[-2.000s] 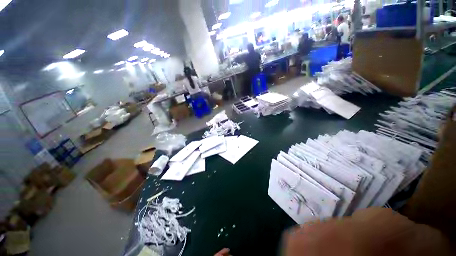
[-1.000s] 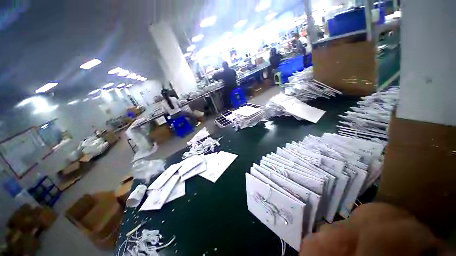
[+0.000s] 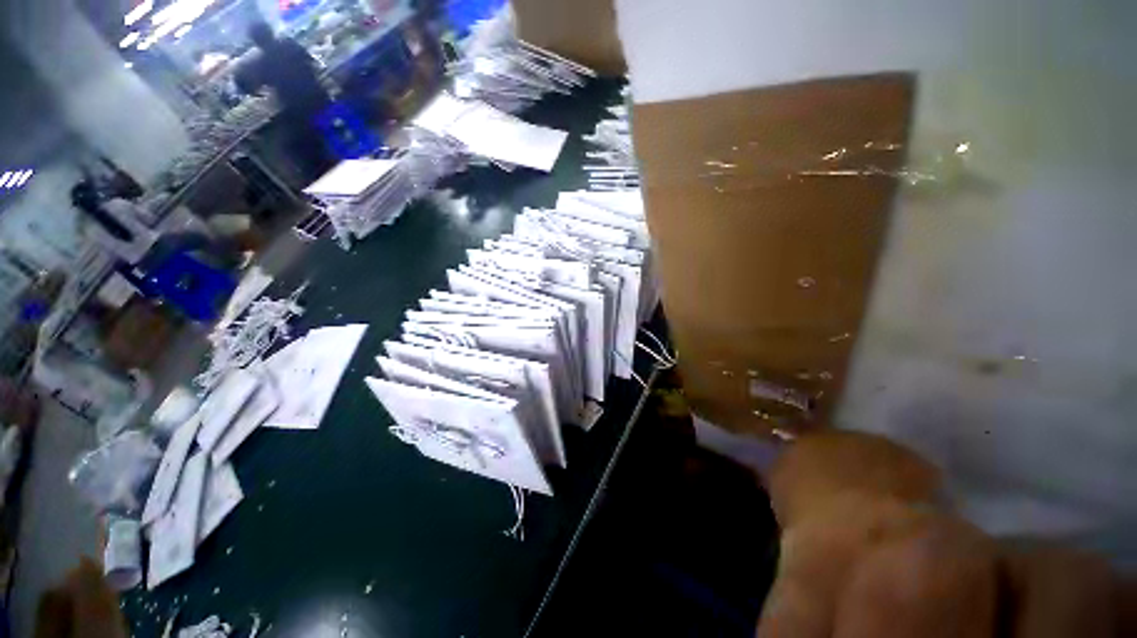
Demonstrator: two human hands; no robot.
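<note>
White flat panels with thin white cables stand in a long fanned row (image 3: 499,330) at mid table; the front panel (image 3: 461,436) shows a coiled cable on its face. Loose overlapping panels (image 3: 312,374) lie flat at the left. My right hand (image 3: 873,536) is large and blurred at the lower right, its fingers seemingly curled; whether it holds anything cannot be told. A blurred skin-toned shape at the bottom left edge seems to be my left hand (image 3: 81,608), cut off by the frame.
A brown taped cardboard sheet (image 3: 773,237) and a pale wall or pillar (image 3: 1035,249) rise at the right. White cable heaps (image 3: 256,337), a clear bag (image 3: 112,467) and a white roll (image 3: 122,552) lie at the left. More panel stacks (image 3: 362,193) and a person (image 3: 281,81) are farther back.
The view has swung right and tilted, so the panels shift left and the cardboard looms closer. The right hand stays low at the right. A blurred shape has appeared at the bottom left.
</note>
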